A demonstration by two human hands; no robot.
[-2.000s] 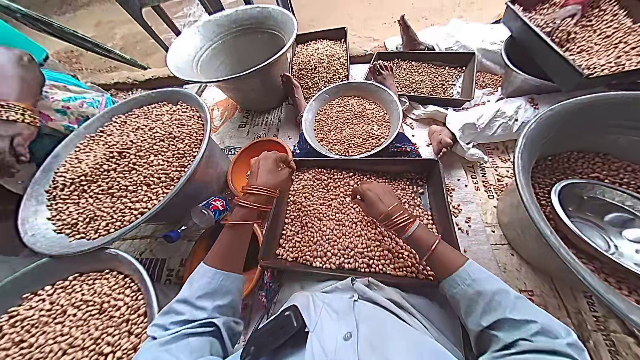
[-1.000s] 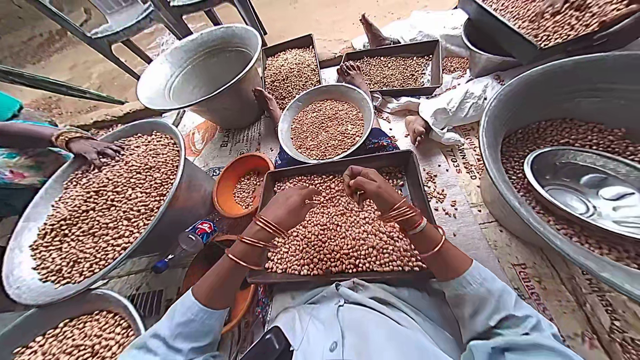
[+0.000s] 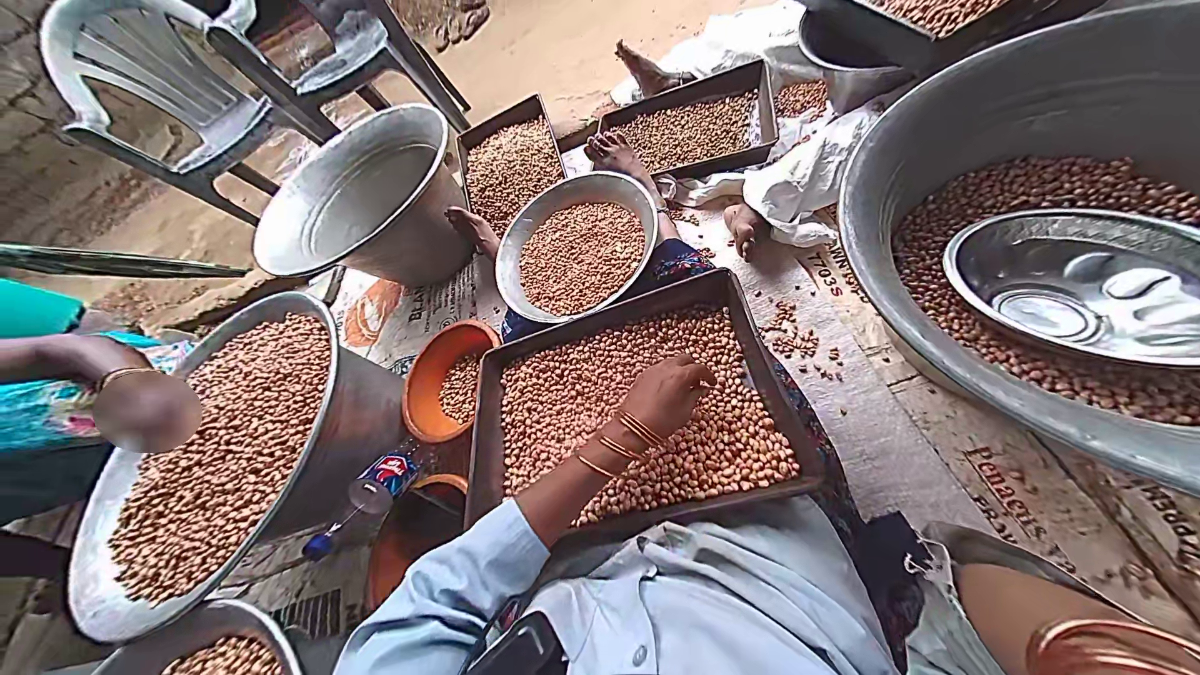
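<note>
A dark metal tray [image 3: 647, 511] of reddish-brown nuts [image 3: 562, 394] rests on my lap. My left hand [image 3: 667, 394] is over the nuts, fingers bent down among them; whether it pinches any cannot be seen. At the lower right corner only my right forearm and its bangles [image 3: 1116, 647] show, with the hand outside the view. Beyond the tray, a round metal bowl [image 3: 637, 187] of nuts stands between my legs. An orange bowl [image 3: 436, 427] with some nuts sits just left of the tray, with another orange bowl [image 3: 389, 553] below it.
To the left stand a wide metal basin [image 3: 89, 562] of nuts, another person's hand [image 3: 150, 412] above it, and a plastic bottle [image 3: 370, 497]. At right a large basin [image 3: 867, 262] holds nuts and a steel bowl [image 3: 1078, 291]. Farther off are an empty-looking metal pot [image 3: 441, 220] and plastic chairs [image 3: 178, 84].
My right hand has left the tray and gone out of view at the lower right. My left hand has moved right over the nuts. The other person's hand has lifted off the nuts.
</note>
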